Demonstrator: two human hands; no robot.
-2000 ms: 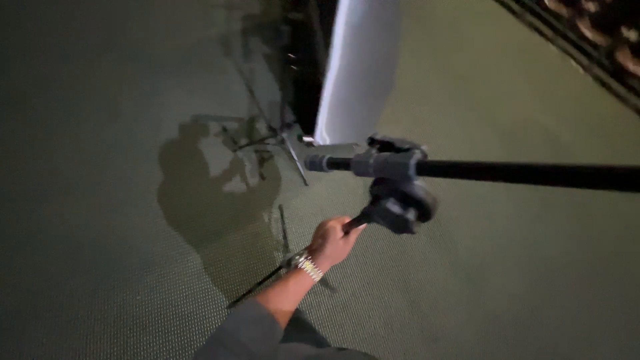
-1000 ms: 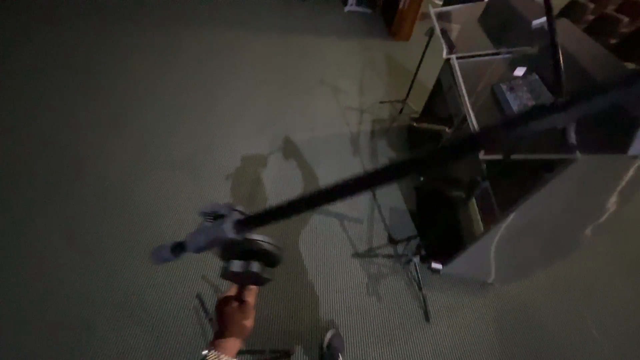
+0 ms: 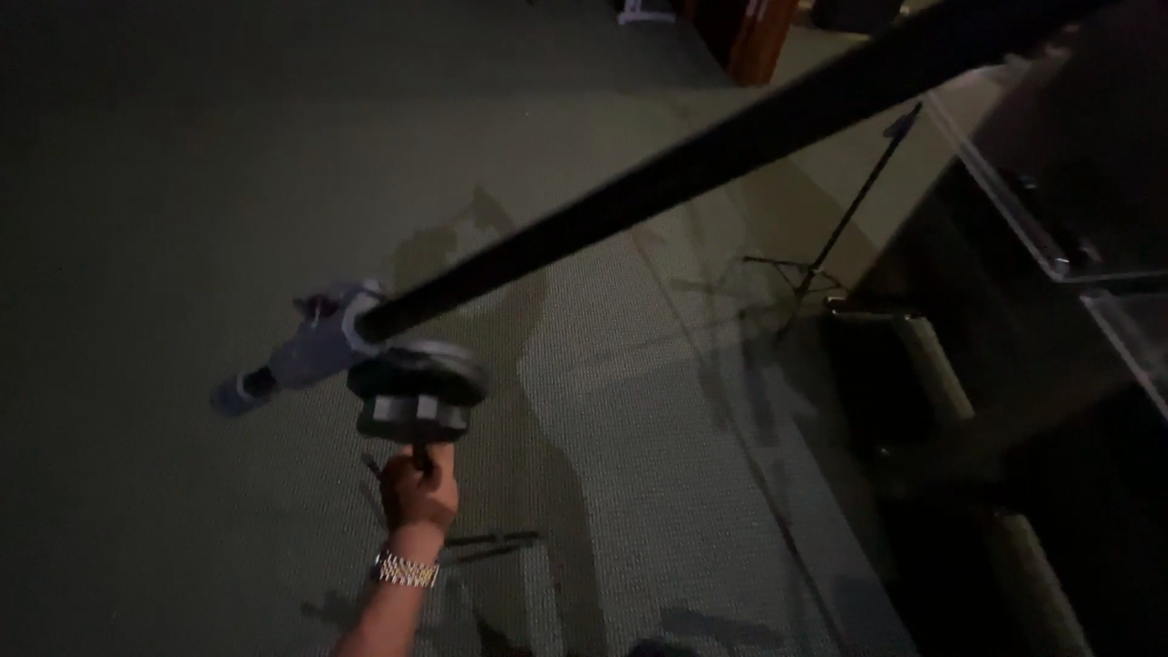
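Note:
My left hand [image 3: 420, 493], with a metal-link watch [image 3: 407, 569] at the wrist, is closed around the dark upright pole of what looks like a boom stand. Just above the fist sits the round, ribbed dark joint [image 3: 420, 392]. A grey clamp [image 3: 324, 342] adjoins it, with a short grey-tipped end [image 3: 242, 392] pointing down and left. From the clamp the thick black boom tube [image 3: 639, 192] slants up to the top right corner, blurred in places. Dark stand legs [image 3: 493, 540] show on the floor near my wrist. My right hand is out of view.
Patterned carpet [image 3: 639, 511] covers the floor and bears shadows. At right stands a dark desk-like structure with a clear panel edge [image 3: 1058, 266]. A thin black stand [image 3: 858, 205] with spread legs is beside it. A brown wooden piece [image 3: 762, 46] stands at the top.
The view has swung a lot since the oldest frame. The boom, level and reaching right then, now slants to the upper right. My left hand has kept its hold below the joint.

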